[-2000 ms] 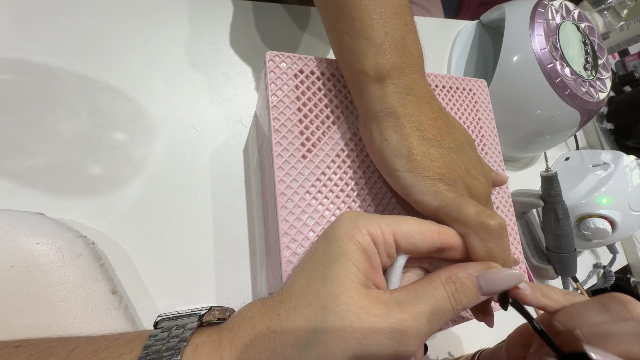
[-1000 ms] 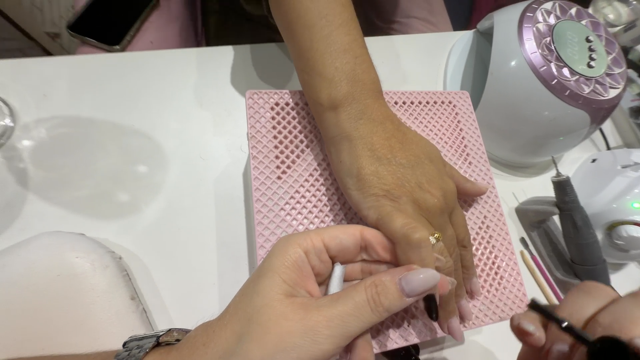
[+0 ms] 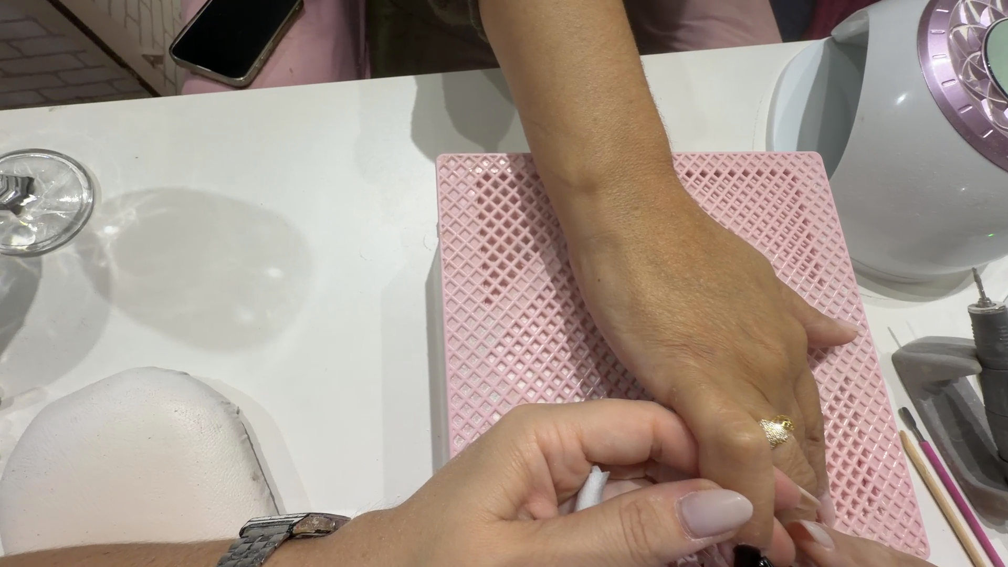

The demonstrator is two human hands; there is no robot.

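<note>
My left hand, with a metal watch at its wrist, grips a finger of another person's hand. A rolled white wipe or tissue is tucked in its palm. The person's hand, with a gold-coloured ring, lies over a pink lattice-topped box. At the bottom edge my right hand shows only in part, close to the held finger. A small black thing, perhaps part of a brush, is between the hands; what holds it is hidden.
A white nail lamp stands at the back right. Below it are an electric nail file handpiece on a grey rest, a wooden stick and a pink-handled tool. A white cushion, a glass object and a phone are left.
My right hand has moved left, from beside the box to the held finger. My left hand still holds the person's hand.
</note>
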